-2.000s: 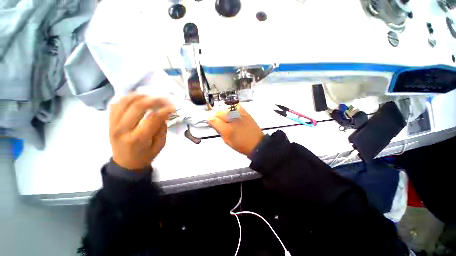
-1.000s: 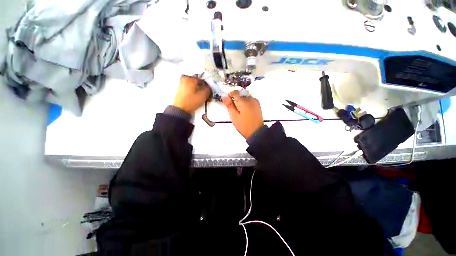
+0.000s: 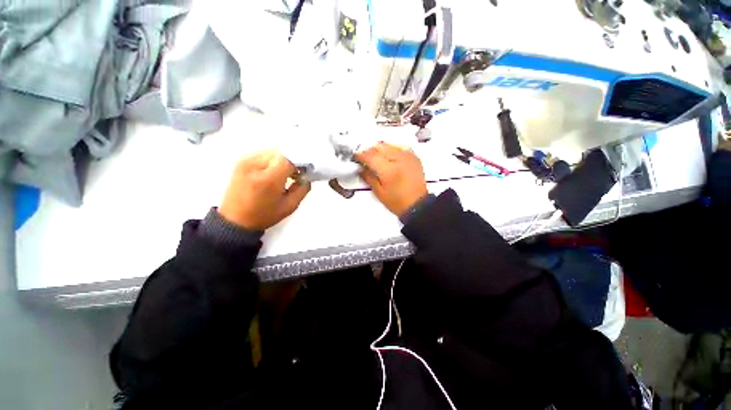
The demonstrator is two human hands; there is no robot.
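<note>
A small pale grey garment piece is stretched between my two hands, in front of and left of the needle area. My left hand grips its left end with thumb and fingers. My right hand pinches its right end. The far side of the piece blends into the bright white table, so its full outline cannot be told. The presser foot area of the white sewing machine is beyond my right hand.
A large grey cloth heap lies at the left. Right of my right hand are thread snips, a black-handled screwdriver, keys and a black phone or power bank with a white cable. Measuring tape runs along the table's front edge.
The camera view has shifted and tilted. My hands have moved apart and away from the needle, with the grey piece now spread between them.
</note>
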